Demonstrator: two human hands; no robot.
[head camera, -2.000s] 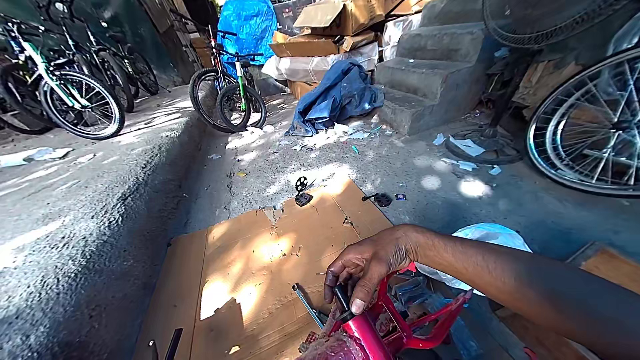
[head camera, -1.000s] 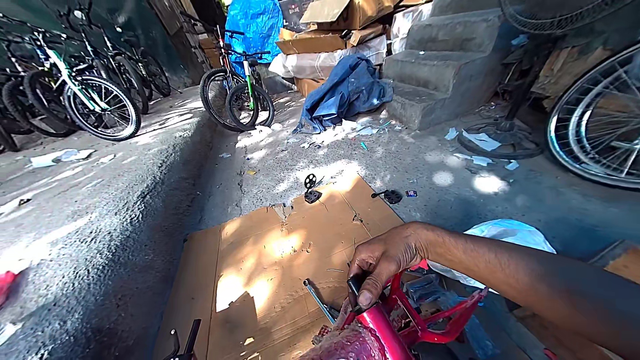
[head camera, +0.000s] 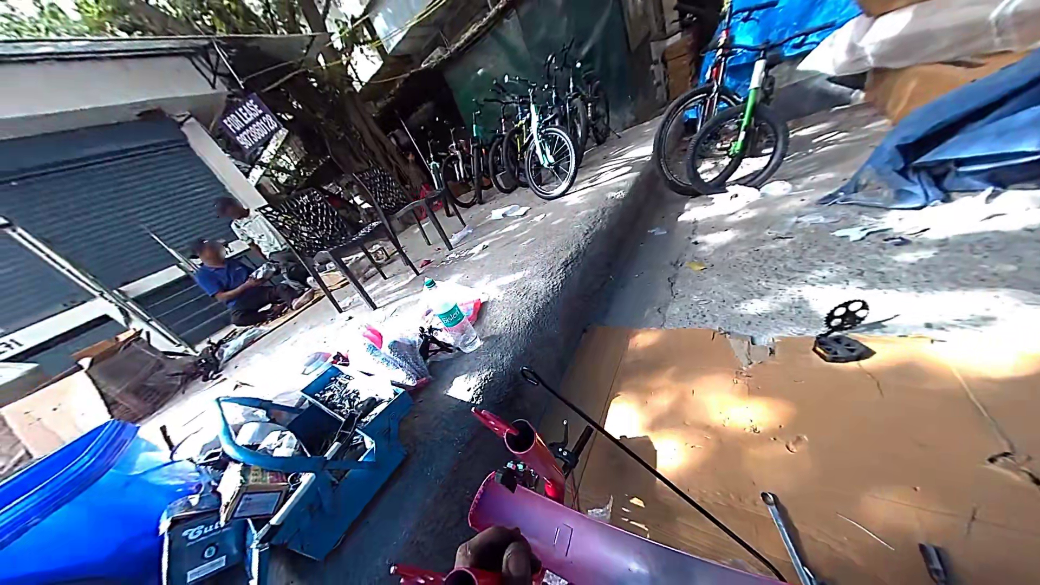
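At the bottom edge, what looks like my left hand (head camera: 497, 556) has its fingers closed on a pink-red bicycle frame (head camera: 585, 532); its wrist is cut off below. Beside it, a red tube end (head camera: 532, 447) points up and left. A long thin black rod or cable (head camera: 650, 471) with a looped end slants across the view above the frame. On the cardboard sheet (head camera: 715, 422) to the right lie a steel wrench (head camera: 784, 536), a short dark metal part (head camera: 933, 562), and a crank with a chainring (head camera: 847, 315) and a pedal (head camera: 842, 348). My right hand is out of view.
A blue metal toolbox (head camera: 325, 496) stands at left near blue plastic sheeting (head camera: 97, 496). A water bottle (head camera: 452, 315) is by the kerb (head camera: 561, 301). Behind are metal chairs (head camera: 317, 227), several bicycles (head camera: 552, 162) and two seated people (head camera: 236, 280).
The view has swung far left, bringing in the toolbox, the chairs and the people. My right hand, on the pink frame's tube before, is out of view. The hand at the bottom has come into view.
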